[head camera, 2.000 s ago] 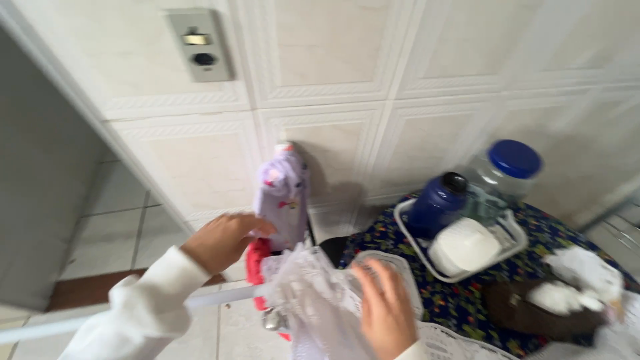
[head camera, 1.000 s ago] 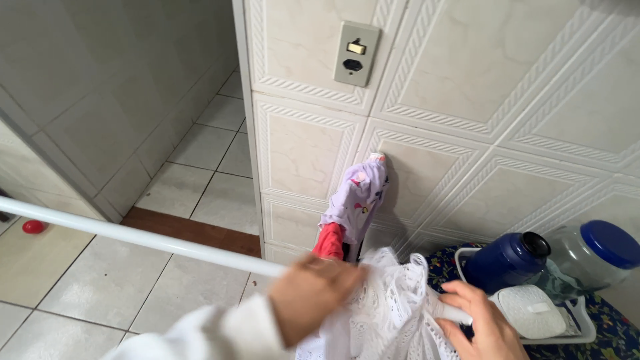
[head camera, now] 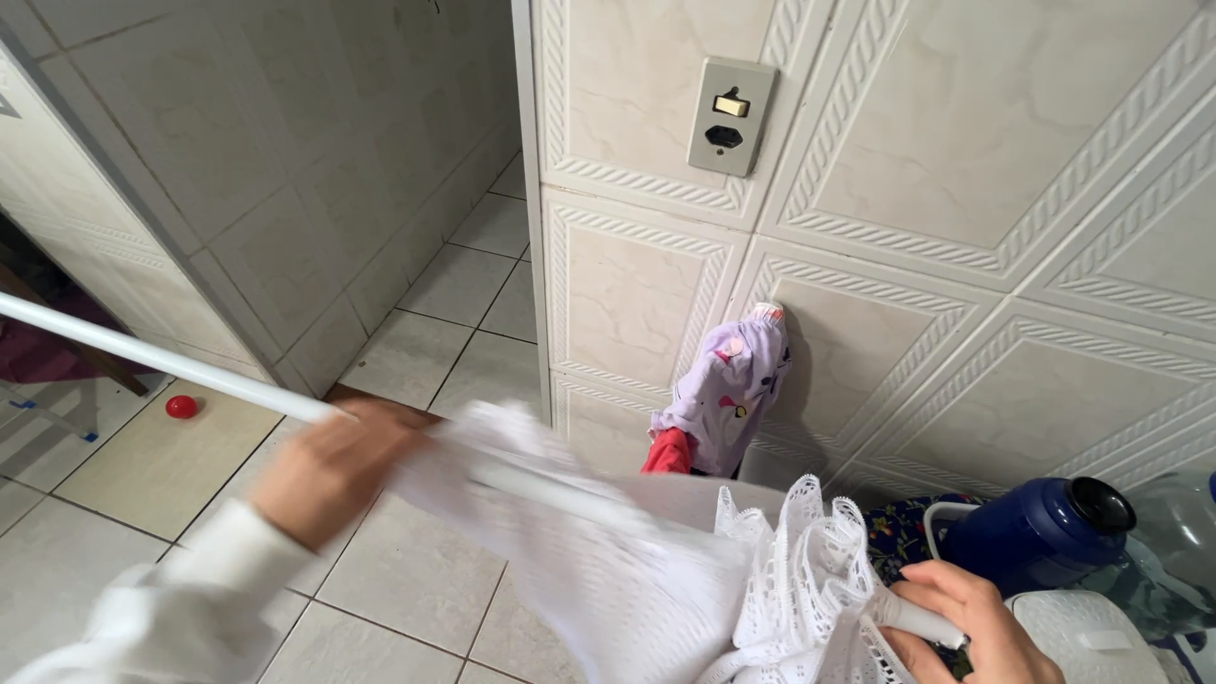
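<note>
A white rod (head camera: 180,363) runs from the left edge towards the lower right, through a white lace-edged curtain (head camera: 655,570). My left hand (head camera: 332,465), blurred, is closed around the rod and the curtain's left edge. The lace part (head camera: 807,579) is bunched in folds near the rod's right end. My right hand (head camera: 969,617) grips that end, its fingers beside the gathered lace. Part of the rod between the hands shows through the thin cloth.
A tiled wall bears a switch and socket plate (head camera: 732,117). Against it hangs a lilac printed cloth (head camera: 730,389) above a red one (head camera: 670,450). At lower right stand a blue thermos (head camera: 1031,534), a clear jar (head camera: 1164,560) and a white container (head camera: 1083,632). A red ball (head camera: 181,407) lies on the floor.
The left hand has moved left along the rod, away from the right hand. The curtain, bunched between the hands a second ago, is now spread along the rod. The view has swung left.
</note>
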